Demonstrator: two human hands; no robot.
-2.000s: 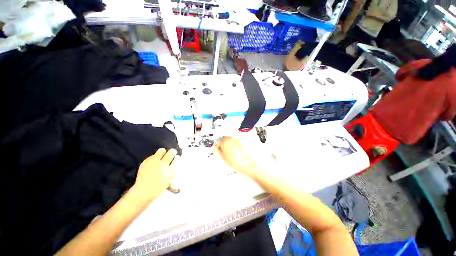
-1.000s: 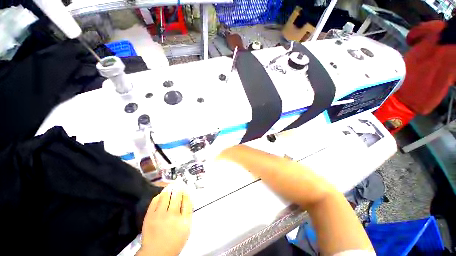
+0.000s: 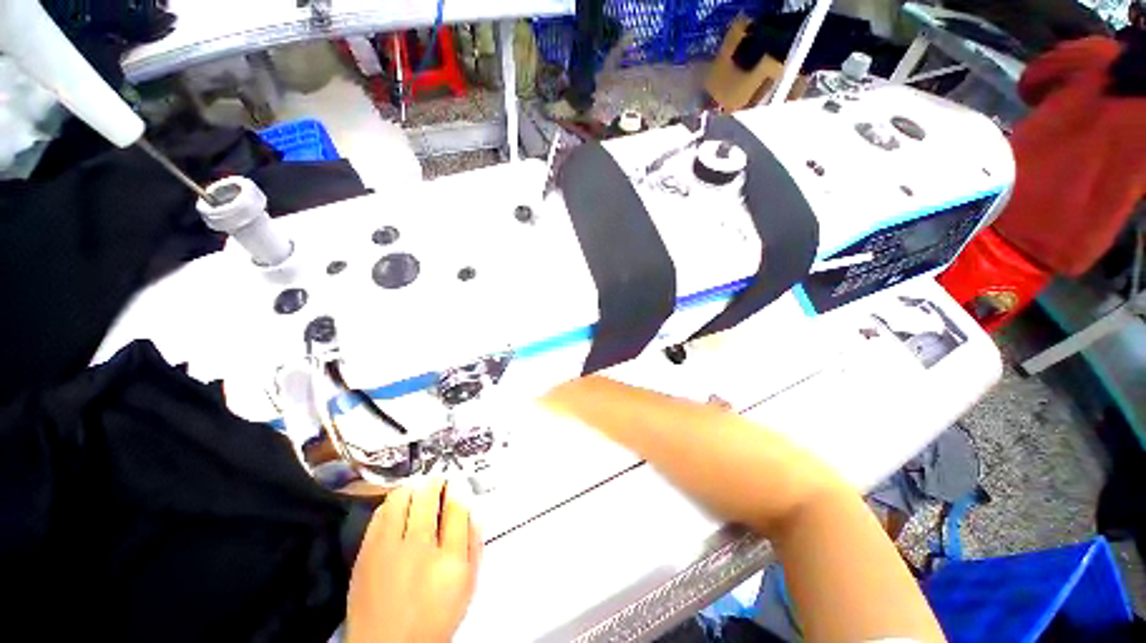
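The white sewing machine head (image 3: 503,289) lies across the view, with two black bands (image 3: 620,245) hung over its arm. A black garment (image 3: 163,515) is heaped at the left and reaches the needle area (image 3: 434,450). My left hand (image 3: 417,559) lies flat, palm down, on the bed just in front of the needle area; whether cloth is under its fingers cannot be told. My right hand (image 3: 572,399) is beside the machine head, right of the needle area, its fingers washed out or hidden; what it holds cannot be told.
A blue crate (image 3: 1024,597) stands on the floor at the lower right. A person in red (image 3: 1081,163) sits at the right edge on a red stool (image 3: 999,283). A white post with a rod stands at the upper left. More blue baskets and another table are behind the machine.
The view has moved closer to the machine since the first frame. My left hand has moved right, off the garment's edge, to in front of the needle. My right hand stays beside the machine head.
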